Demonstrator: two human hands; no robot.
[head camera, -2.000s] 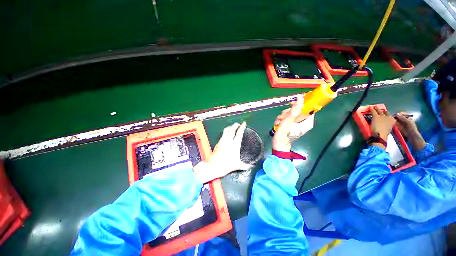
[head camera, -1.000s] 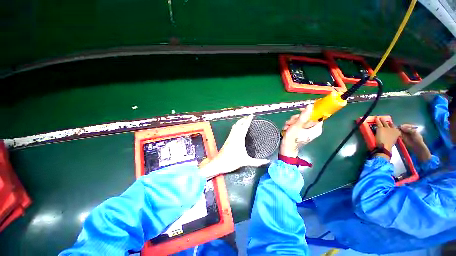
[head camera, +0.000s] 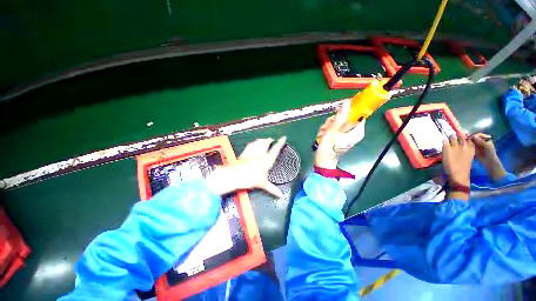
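Note:
The open tablet (head camera: 207, 242), with a white middle and dark circuit area, lies in a red-orange frame (head camera: 254, 238) on the bench. My left forearm crosses it and hides part of it. My left hand (head camera: 254, 167) has its fingers spread at the left side of a round dark mesh disc (head camera: 285, 164), fingertips at its edge; contact is unclear. My right hand (head camera: 337, 140) is closed around the yellow electric screwdriver (head camera: 367, 104), right of the disc. The tool's dark tip points down and left, above the bench.
Red frames with tablets lie on the green belt (head camera: 247, 104) beyond the worn white strip (head camera: 258, 121). Red frames (head camera: 10, 250) sit at the left edge. The black cord (head camera: 385, 154) hangs at right. Another person's hands (head camera: 459, 154) are at a framed tablet (head camera: 428, 136).
My left hand has opened and drawn slightly left from the disc. My right hand still holds the screwdriver. The other person's framed tablet has moved up and left, and the view has shifted.

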